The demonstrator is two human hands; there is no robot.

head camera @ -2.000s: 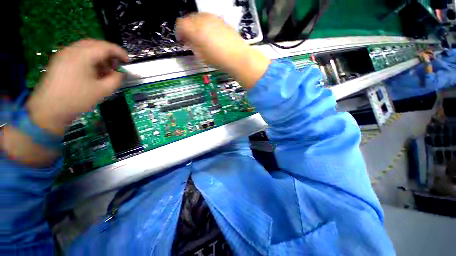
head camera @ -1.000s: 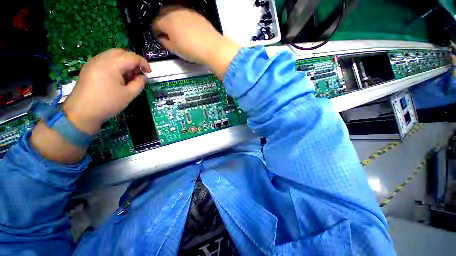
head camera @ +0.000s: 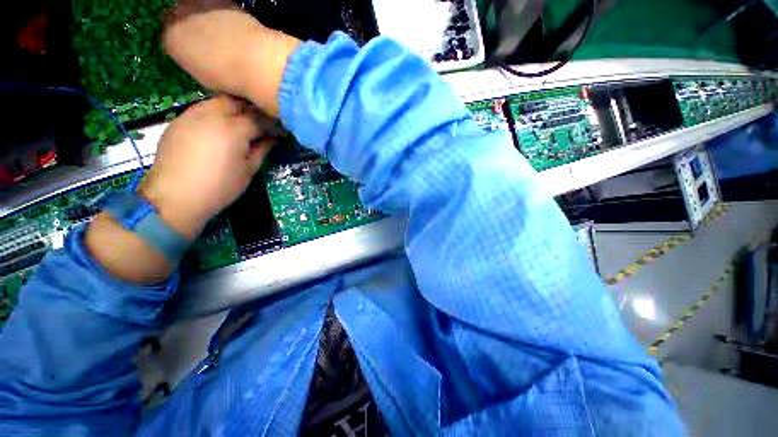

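Observation:
A green circuit board (head camera: 316, 201) lies between the pale conveyor rails (head camera: 299, 260) in front of me. My left hand (head camera: 205, 158) is over the board's far left part, with fingertips curled together near the far rail. What it holds, if anything, is hidden. My right hand (head camera: 217, 47) reaches across above my left hand, between the green parts bin (head camera: 124, 51) and the black parts bin (head camera: 328, 17). Its fingers are dark and blurred at the top edge, so its grip is unclear.
A white tray (head camera: 435, 30) with small black components stands right of the black bin. More boards (head camera: 554, 128) lie along the rails to the right. A dark bin with red pieces (head camera: 30, 162) is far left. A thin blue cord runs to my left wrist.
My right hand has moved left from the black bin towards the green bin, crossing above my left hand. My left hand has shifted slightly right and down.

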